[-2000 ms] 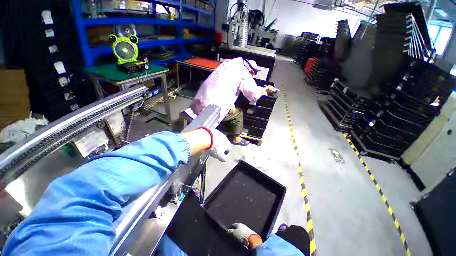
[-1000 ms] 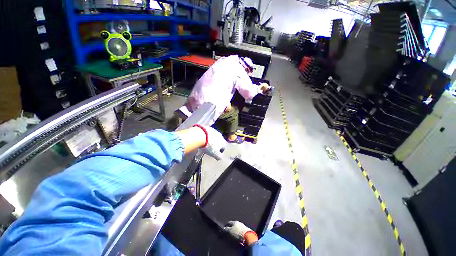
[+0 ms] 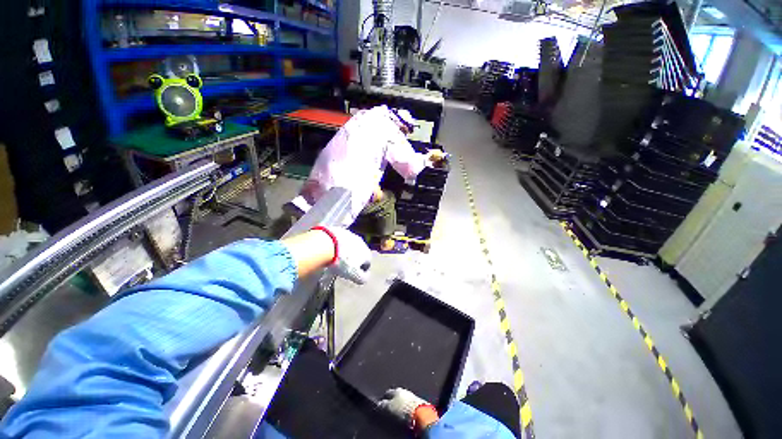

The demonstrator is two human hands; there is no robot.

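A shallow black tray (image 3: 410, 339) with small pale specks on its bottom lies tilted in the view, low in front of me. My right hand (image 3: 403, 405), in a pale knit glove with a red-orange cuff, is closed on its near rim; the fingertips are partly hidden. My left hand (image 3: 349, 255), in a white glove with a red cuff, is at the outer side of the long silver conveyor rail (image 3: 244, 351), above and left of the tray. Its fingers point down and nothing shows in them; their grip is unclear. My left sleeve covers part of the rail.
A person in pink (image 3: 356, 159) sits beyond the rail by stacked black trays (image 3: 420, 204). A second curved rail (image 3: 111, 219) runs at left. A green-topped bench (image 3: 184, 141) holds a lime-green fan (image 3: 179, 100). Yellow-black tape (image 3: 500, 317) marks the aisle; more tray stacks (image 3: 656, 176) stand at right.
The view has turned a little to the right, so the surroundings shift left. My right hand stays at the tray's near rim and my left hand stays at the rail.
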